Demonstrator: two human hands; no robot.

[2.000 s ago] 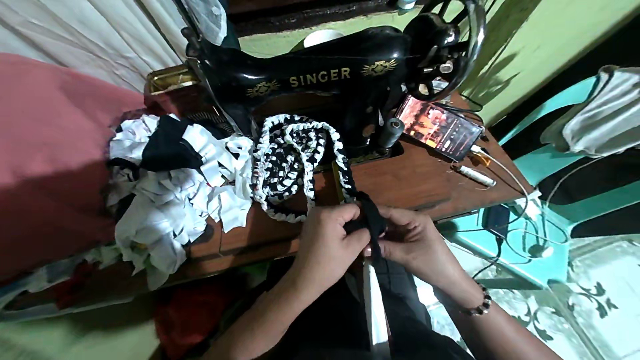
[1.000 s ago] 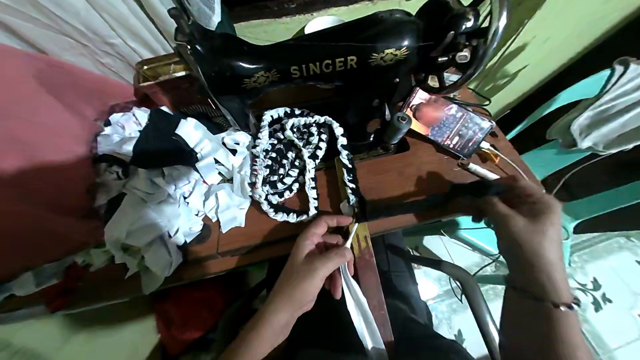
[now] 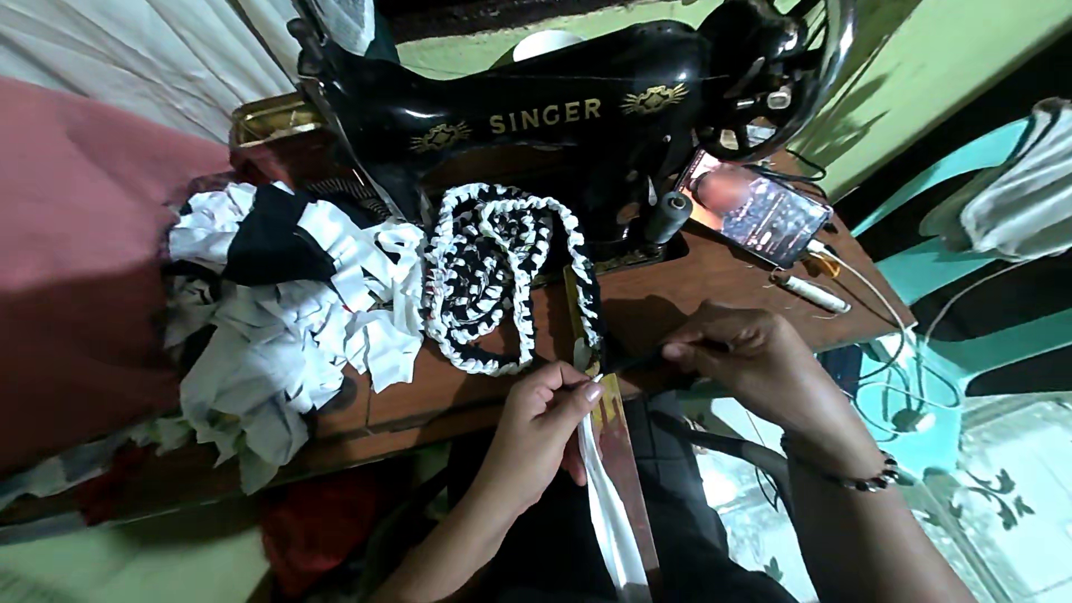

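My left hand point(image 3: 540, 431) pinches a white fabric strip point(image 3: 605, 511) at the working end of a black-and-white braided cord point(image 3: 578, 251). The cord lies coiled in front of the black Singer sewing machine point(image 3: 536, 100). To the right of that end, my right hand point(image 3: 737, 356) grips a black fabric strip point(image 3: 634, 360) between thumb and fingers. A long flat wooden strip point(image 3: 624, 469), perhaps a ruler, runs from the table edge down past my left hand. White and black fabric scraps point(image 3: 285, 310) are heaped left of the coil.
A grey thread spool point(image 3: 668, 218) stands by the machine base. Right of it lie a phone point(image 3: 758, 209) with a lit screen, a white cable and a small white tube point(image 3: 812, 293). A teal plastic chair point(image 3: 930, 276) is beyond the wooden table point(image 3: 402, 410); pink cloth point(image 3: 92, 268) hangs at left.
My hands were together at the cord's end two seconds ago. My right hand then drew the black strip far out to the right, and is now nearer the cord again.
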